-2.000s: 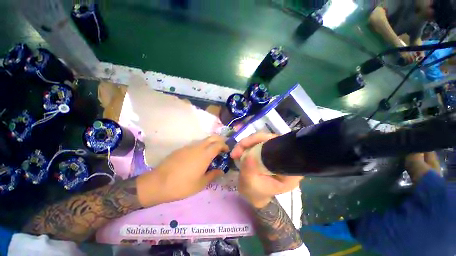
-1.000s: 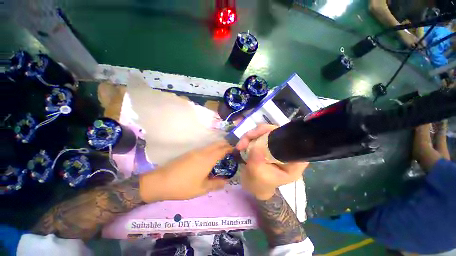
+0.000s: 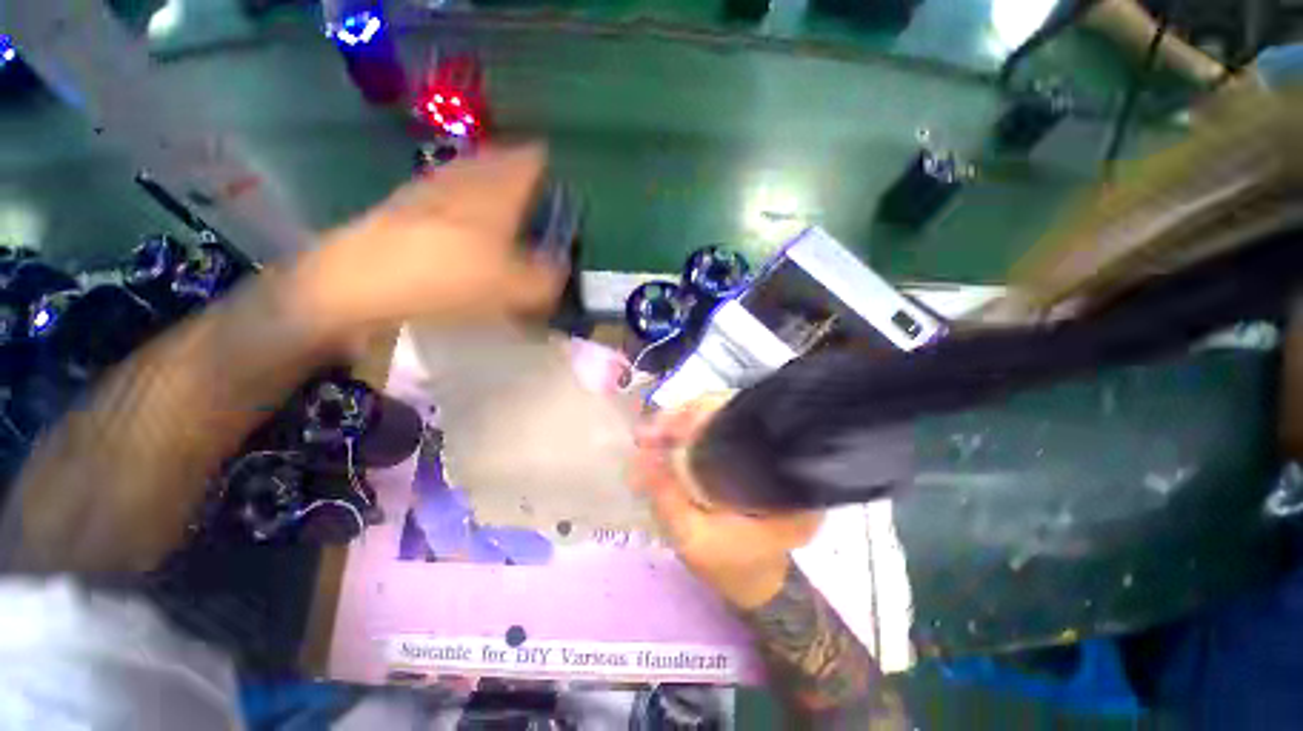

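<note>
My left hand (image 3: 472, 236) is blurred and reaches over the pale rail at the conveyor's near edge. It holds a black cylindrical unit (image 3: 560, 236) at its fingertips. My right hand (image 3: 736, 521) is closed around the front of the electric screwdriver (image 3: 815, 443), above the right part of the pink cardboard mat (image 3: 572, 607). The driver's tip is hidden by my fingers. The white screw feeder (image 3: 843, 293) stands just beyond my right hand.
Waiting units (image 3: 272, 493) stand at the left, wires showing. Two units (image 3: 659, 309) stand beside the feeder. The green conveyor (image 3: 686, 157) carries spaced units, one lit red (image 3: 449, 109), one blue (image 3: 357, 26). Another person's arm (image 3: 1165, 43) is at the upper right.
My left hand has lifted a unit off the mat and moved up and left to the rail. My right hand stays over the mat with the screwdriver. Lit units have shifted left on the conveyor.
</note>
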